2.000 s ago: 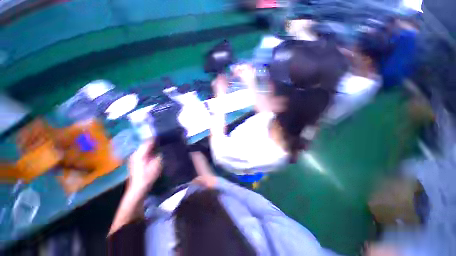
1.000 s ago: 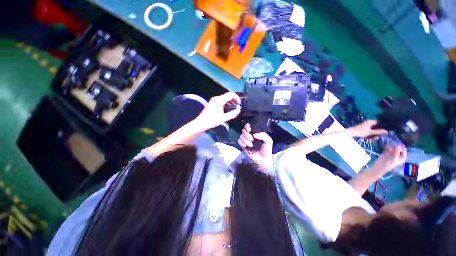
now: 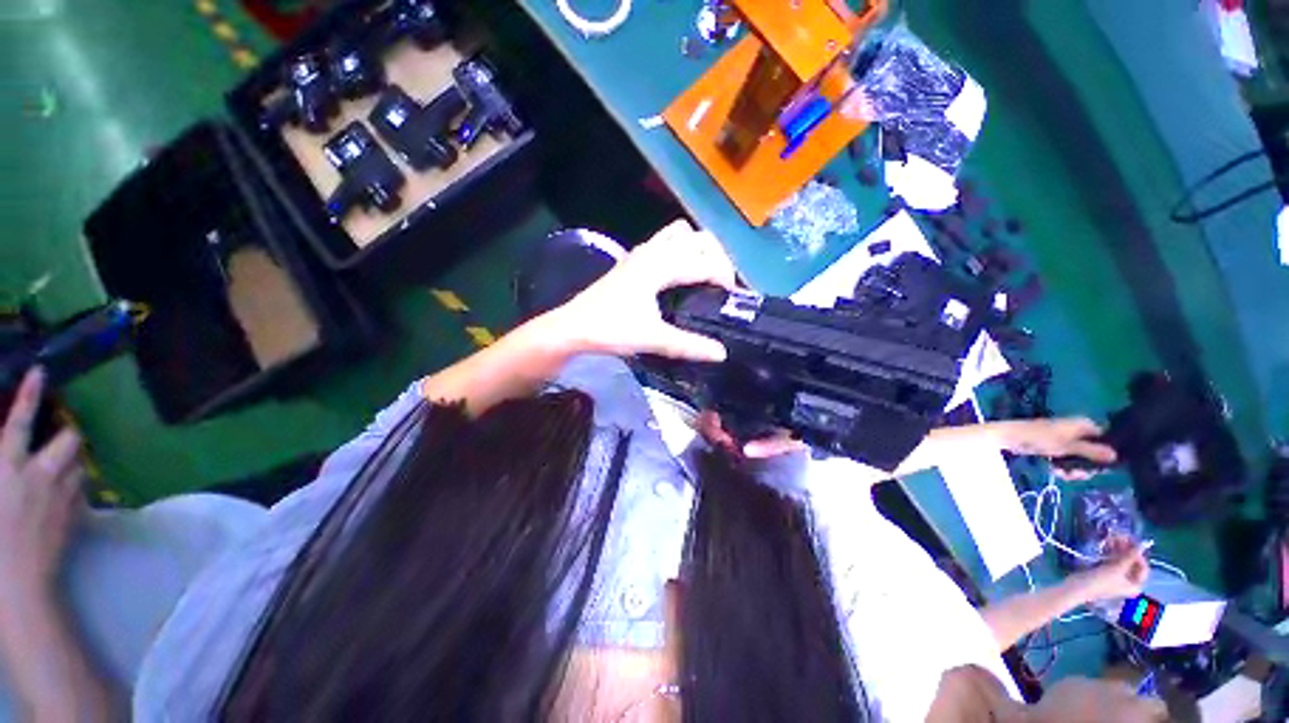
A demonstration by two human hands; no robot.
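Observation:
A black boxy device unit [image 3: 834, 374] is held in the air in front of my chest, tilted down to the right, with a small pale label on its near side. My left hand [image 3: 672, 294] grips its left end, thumb and fingers around the edge. My right hand [image 3: 756, 444] is under the unit, largely hidden behind it, with only some fingers showing; it holds the unit from below.
Green bench [image 3: 664, 85] carries an orange fixture [image 3: 756, 127], plastic bags [image 3: 919, 99], black parts and white sheets. A parts tray [image 3: 410, 212] with black units stands left. A coworker's hand [image 3: 1067, 441] holds another unit [image 3: 1180, 452]; another person's hand [image 3: 36, 473] shows far left.
The unit has turned from showing its broad labelled side to a narrower, ridged side, and now tilts. My left hand has moved onto its end. The view has shifted; a person now shows far left.

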